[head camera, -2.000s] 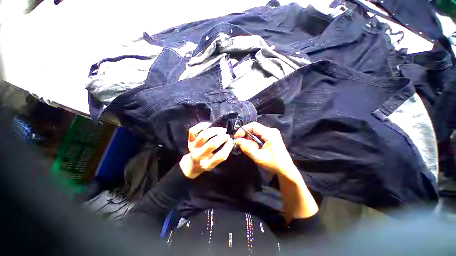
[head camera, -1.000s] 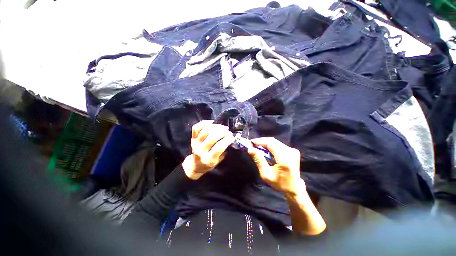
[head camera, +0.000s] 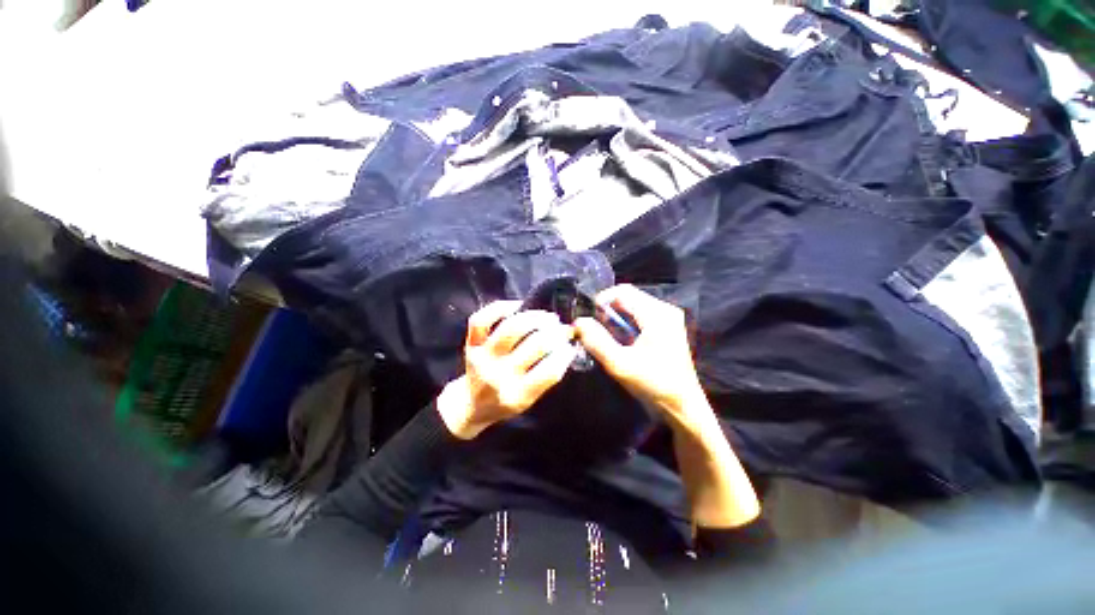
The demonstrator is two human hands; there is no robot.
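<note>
A large dark navy denim garment (head camera: 829, 312) with pale grey inner cloth (head camera: 600, 198) lies spread in front of me, over the table edge. My left hand (head camera: 510, 366) is closed on a small gathered part of the navy cloth at the middle. My right hand (head camera: 645, 348) is beside it, almost touching, with its fingertips at the same spot. It holds the thread snips (head camera: 617, 317), of which a small dark and blue part shows between thumb and fingers. The blades are mostly hidden by the cloth and fingers.
The white tabletop (head camera: 132, 108) shows at upper left. More navy garments (head camera: 708, 66) lie heaped beyond and at the far right. A green crate (head camera: 180, 360), a blue crate (head camera: 270, 366) and grey cloth (head camera: 330, 421) are below the table's edge at left.
Since one second ago, my right hand has moved up and closer to my left hand, with the snips now more hidden. My left hand has shifted slightly; the garment has barely moved.
</note>
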